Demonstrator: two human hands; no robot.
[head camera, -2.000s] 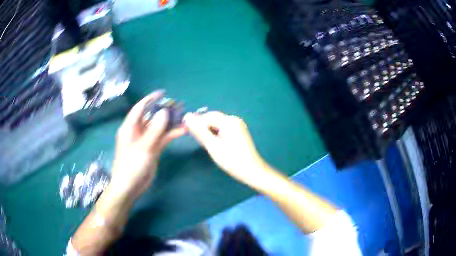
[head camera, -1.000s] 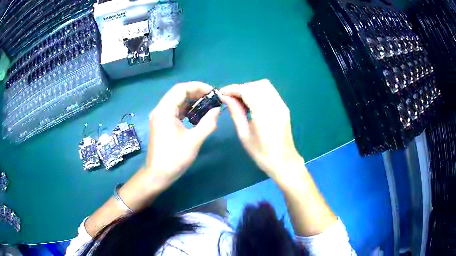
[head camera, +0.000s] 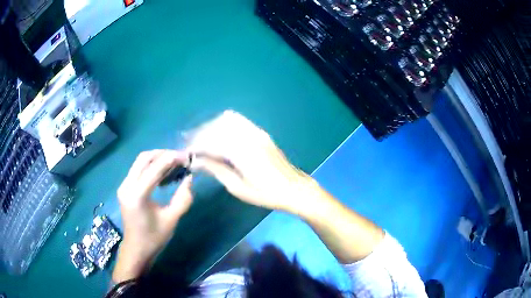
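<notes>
My left hand (head camera: 152, 201) holds a small dark unit (head camera: 174, 173) between thumb and fingers above the green mat. My right hand (head camera: 233, 160) is at the right side of the unit, its fingertips touching or nearly touching it. The right fingers are blurred, and I cannot tell whether they grip a part. A group of small circuit boards with thin leads (head camera: 96, 244) lies on the mat at the lower left, left of my left hand.
A pale screw feeder (head camera: 78, 145) stands at the left, with clear blister trays (head camera: 38, 218) below it. A white box with a red switch (head camera: 102, 17) is at the upper left. Black trays of shiny parts (head camera: 361, 70) are stacked at the upper right, beside a blue floor (head camera: 361, 186).
The view has turned and shifted, so the feeder and boards appear farther left. Both hands stay together at the dark unit; my right hand is now flatter, with its fingers across the unit's right side.
</notes>
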